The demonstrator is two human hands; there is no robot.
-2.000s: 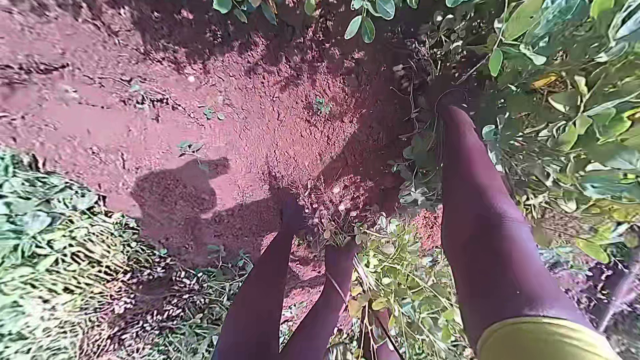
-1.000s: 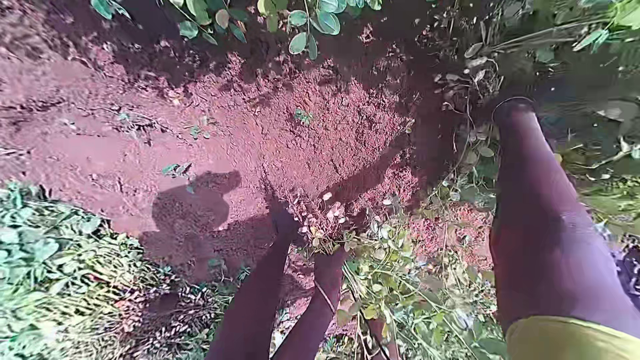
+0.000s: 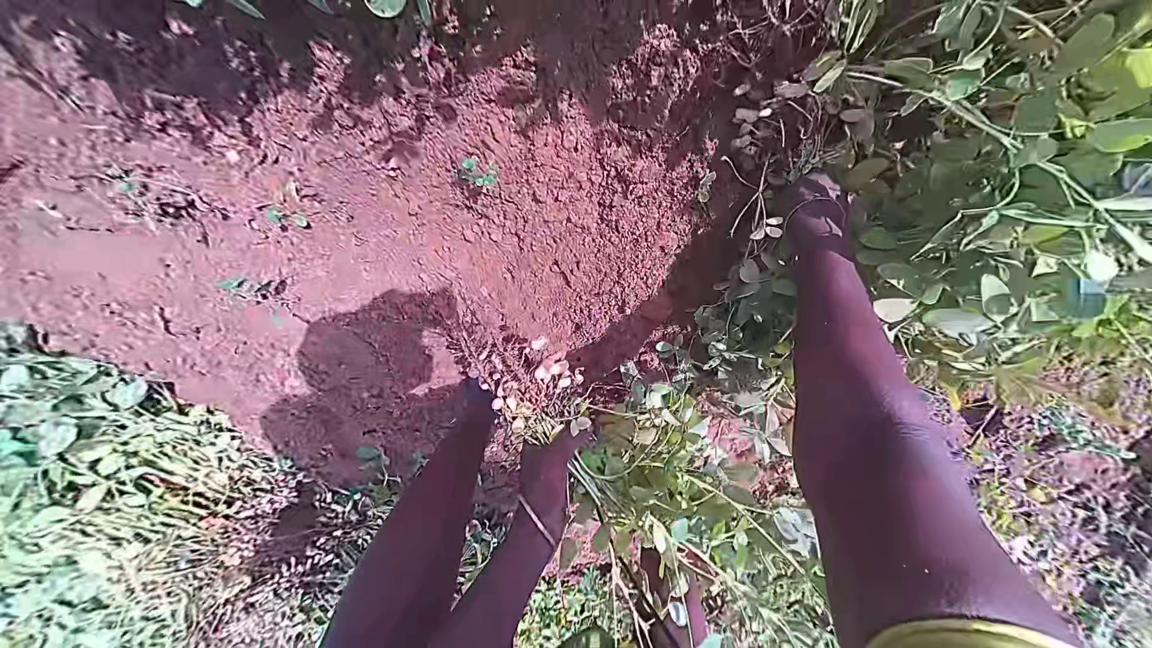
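Note:
My left hand (image 3: pixel 553 441), low in the middle of the head view, is closed on a bunch of peanut plants (image 3: pixel 621 468). Their roots and pale pods (image 3: pixel 540 382) stick out above the fist, and the leafy stems trail down to the right. A second dark limb lies just left of that forearm; its end is hard to make out. At the upper right my right hand (image 3: pixel 817 207) is at the base of leafy stems (image 3: pixel 972 117), its fingers partly hidden by leaves. It seems closed on them. Roots with pale pods (image 3: pixel 747 121) show beside it.
Reddish bare soil (image 3: pixel 360 225) spans the left and middle, with a small green sprout (image 3: pixel 477 173). A heap of leafy plants (image 3: pixel 108 522) lies at the lower left. Dense foliage (image 3: pixel 1035 270) covers the right side. A head-shaped shadow (image 3: pixel 369 360) falls on the soil.
My right hand moved right across the foliage, then back somewhat left. Pale pods beside it show more clearly now. My left hand has kept its hold on the bunch near the same spot.

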